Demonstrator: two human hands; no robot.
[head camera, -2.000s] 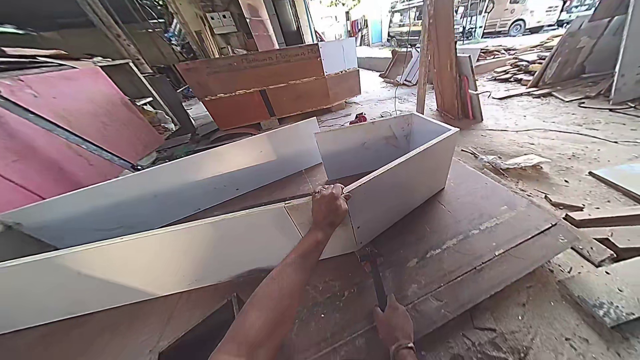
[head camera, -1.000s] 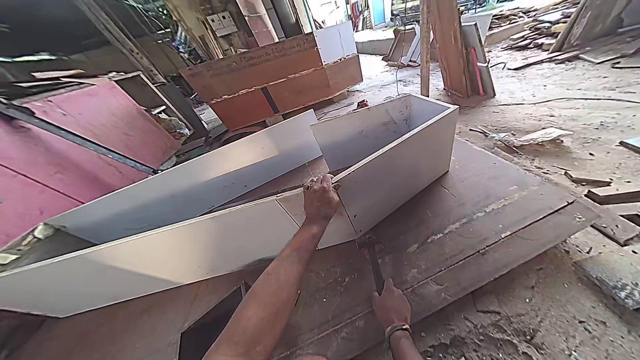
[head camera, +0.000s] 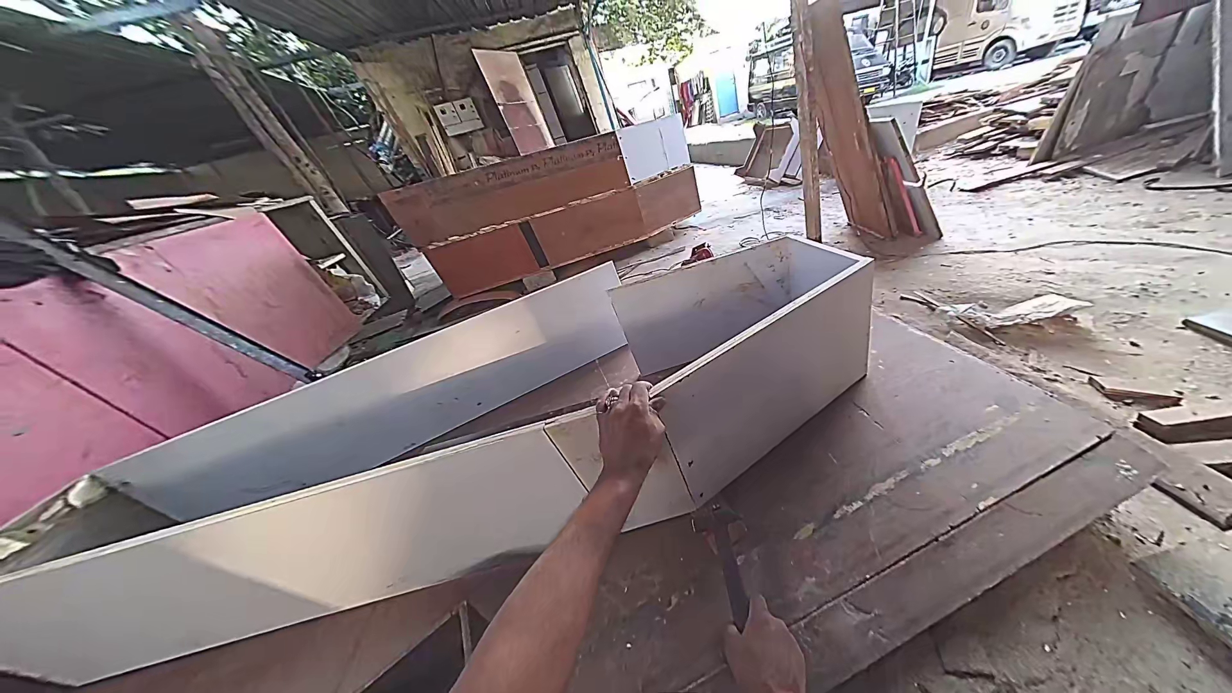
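My left hand (head camera: 630, 430) grips the top edge of a long white board frame (head camera: 385, 534) at the short piece beside its corner. Its fingers curl over the edge. Below and to the right, my right hand (head camera: 765, 654) is closed around the handle of a hammer (head camera: 731, 568). The hammer's head is at the lower corner of the frame, near the joint between two boards. The boxed end (head camera: 770, 385) of the frame stretches away to the right. All of it rests on a large brown wooden board (head camera: 924, 452).
Pink panels (head camera: 192, 327) stand at the left. Behind the frame are a brown panelled unit (head camera: 577, 212) and an upright wooden post (head camera: 807, 125). Wood offcuts (head camera: 1184, 423) and a cable (head camera: 1078, 243) lie on the ground at the right. Parked vehicles (head camera: 1001, 34) show farther back.
The view has tilted and shifted slightly. My left hand stays on the frame's top edge, and my right hand keeps the hammer near the lower corner.
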